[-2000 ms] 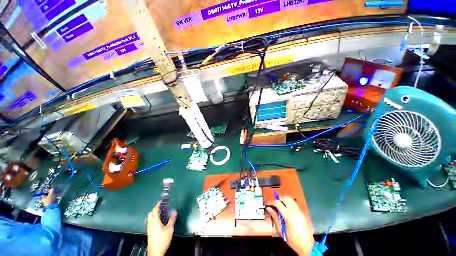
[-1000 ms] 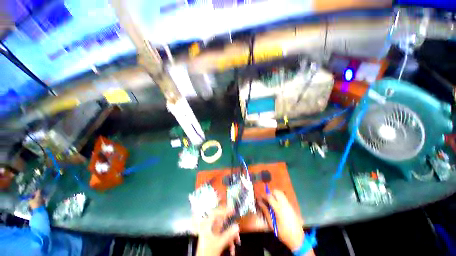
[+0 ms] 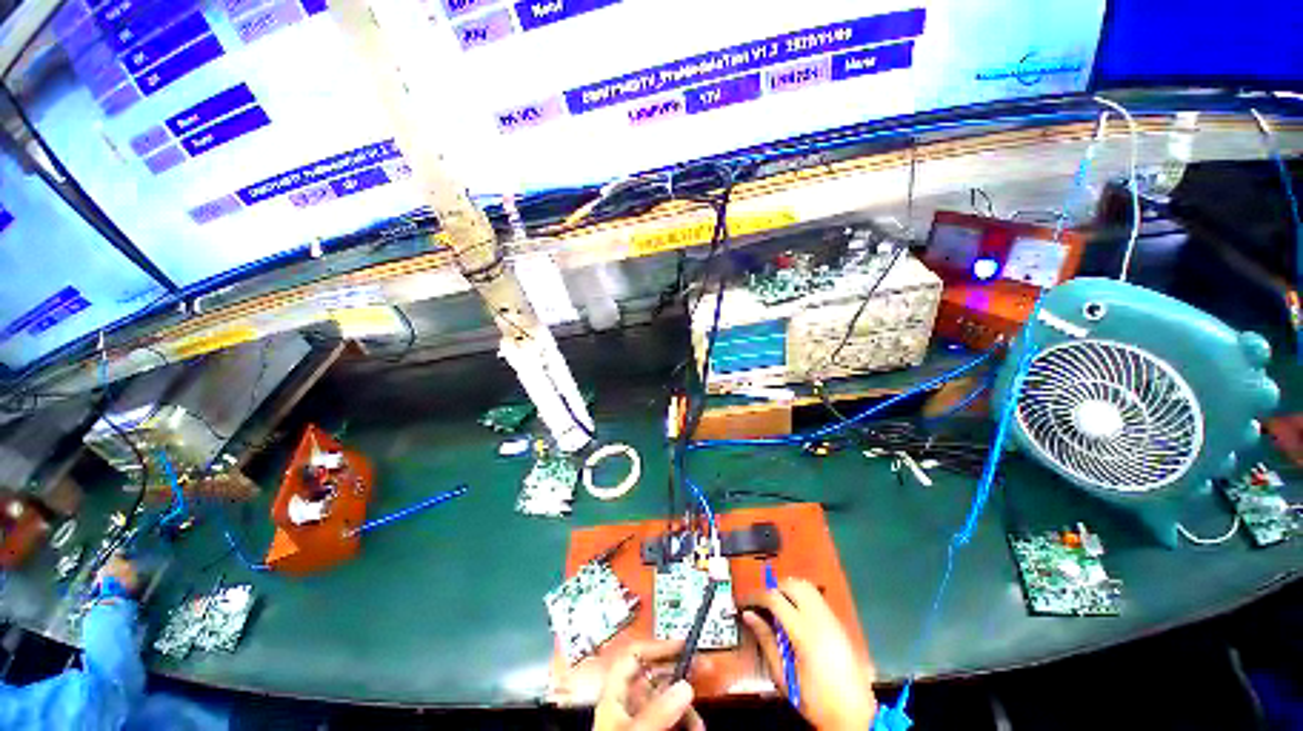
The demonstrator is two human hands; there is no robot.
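A circuit board (image 3: 677,603) lies on the orange-brown panel (image 3: 817,571), against the dark connector block (image 3: 752,541) at its back. My left hand (image 3: 645,691) holds the dark remote control (image 3: 699,628), which slants over the board's front right part. My right hand (image 3: 815,646) holds a blue pen (image 3: 782,643) at the board's right edge; what its fingertips touch is unclear. A second board (image 3: 590,610) lies tilted on the panel's left side.
A teal fan (image 3: 1225,374) stands right, with a blue cord (image 3: 976,500) hanging before it. Another board (image 3: 1065,574) lies near the fan. An oscilloscope (image 3: 865,326) and cream ring (image 3: 612,471) are behind. An orange-brown stand (image 3: 326,503) and a person's sleeve (image 3: 112,650) are left.
My left hand has moved right with the remote control, from left of the panel to the board's front edge. My right hand stays beside the board with the pen. The overhead screens changed from orange to white.
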